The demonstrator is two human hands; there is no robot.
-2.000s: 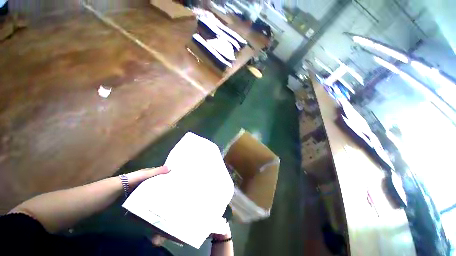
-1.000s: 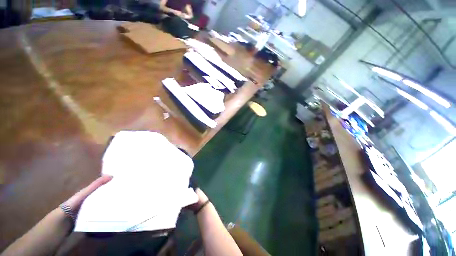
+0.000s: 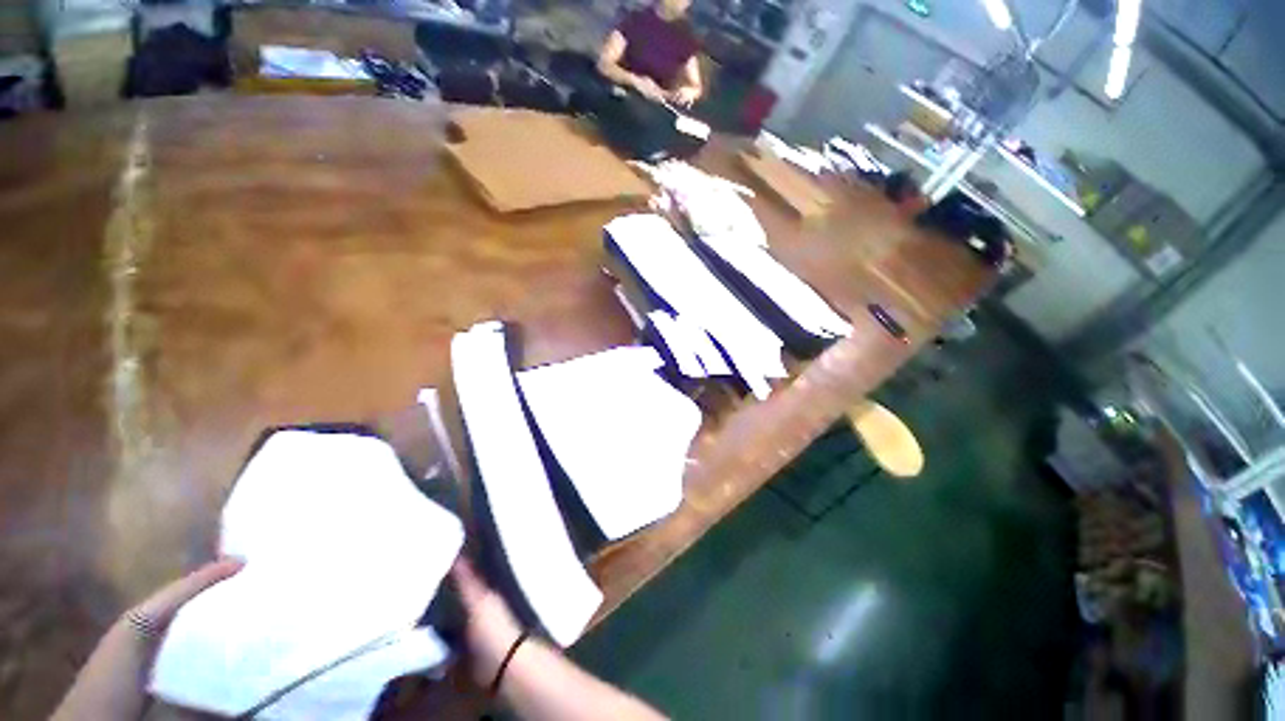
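A large cut-piece stack (image 3: 317, 556), dark fabric with white pattern paper on top, is between my hands at the lower left, over or on the table; I cannot tell if it touches. My left hand (image 3: 197, 585) holds its left edge. My right hand (image 3: 483, 614) holds its right side, fingers partly hidden under it. Just right of it lie a long narrow strip stack (image 3: 514, 486) and a broad white-topped stack (image 3: 609, 434). More long stacks (image 3: 698, 303) lie farther along the brown table (image 3: 310, 240).
Brown underlay paper (image 3: 543, 158) lies toward the back. A person (image 3: 660, 54) stands at the far side. A round stool (image 3: 888, 438) is beside the table's right edge. A small black object (image 3: 888, 323) lies near that edge. Side shelves (image 3: 1127, 549) are at right.
My hands and the held stack have come from above the aisle to the table, beside the other stacks. The view has turned left, and the open cardboard box is out of view.
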